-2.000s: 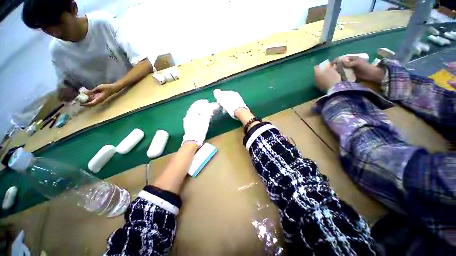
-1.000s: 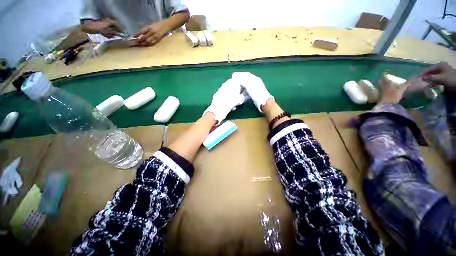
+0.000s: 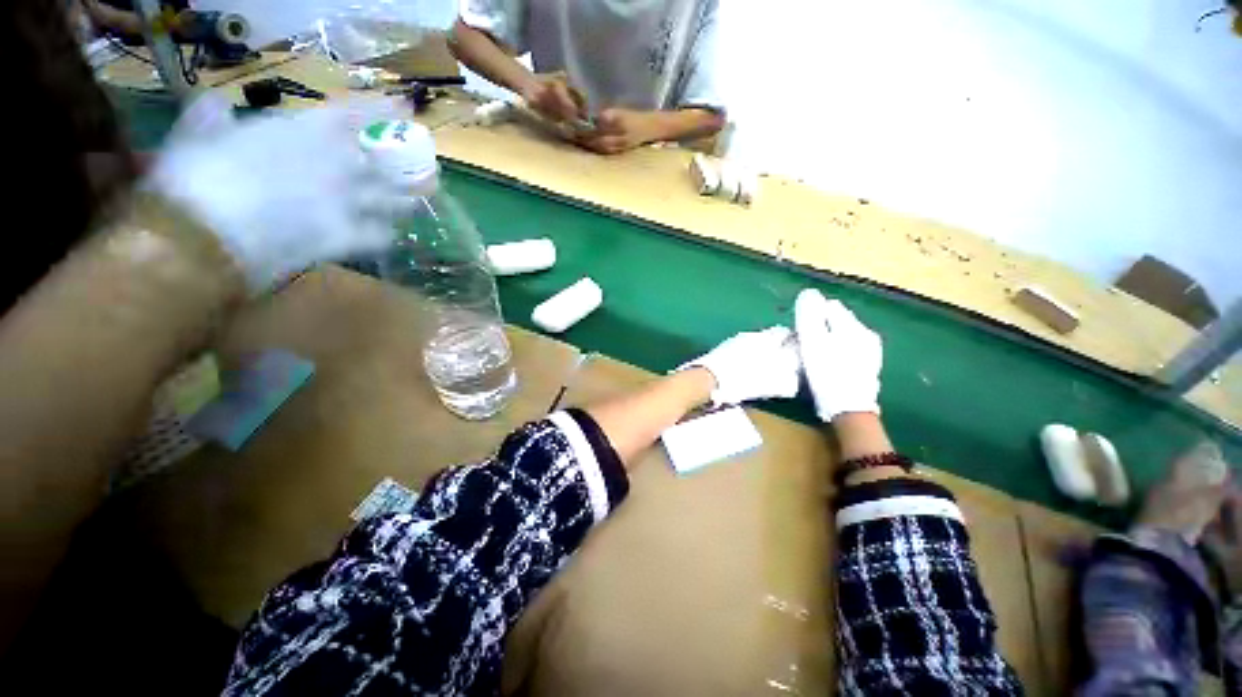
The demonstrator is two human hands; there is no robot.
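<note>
My left hand [image 3: 753,365] and my right hand [image 3: 838,357], both in white knit gloves, meet over the near edge of the green conveyor belt [image 3: 681,279]. Whether they hold anything between them is hidden by the gloves. One white oblong workpiece [image 3: 567,305] lies on the belt left of my hands, and another white workpiece [image 3: 522,256] lies just beyond it by the bottle. A flat white block with a thin blue edge [image 3: 711,441] lies on the cardboard just below my left hand.
A clear bottle [image 3: 467,357] stands at left. Another person's blurred gloved hand [image 3: 273,191] and forearm cross the left side, above a teal pad [image 3: 256,398]. A person's hands [image 3: 599,125] work across the belt. Workpieces [image 3: 1067,463] and a plaid sleeve [image 3: 1151,613] are at right.
The view has swung left, so my hands and the belt sit further right. Another person's gloved hand and arm have come in at left. My hands stay together.
</note>
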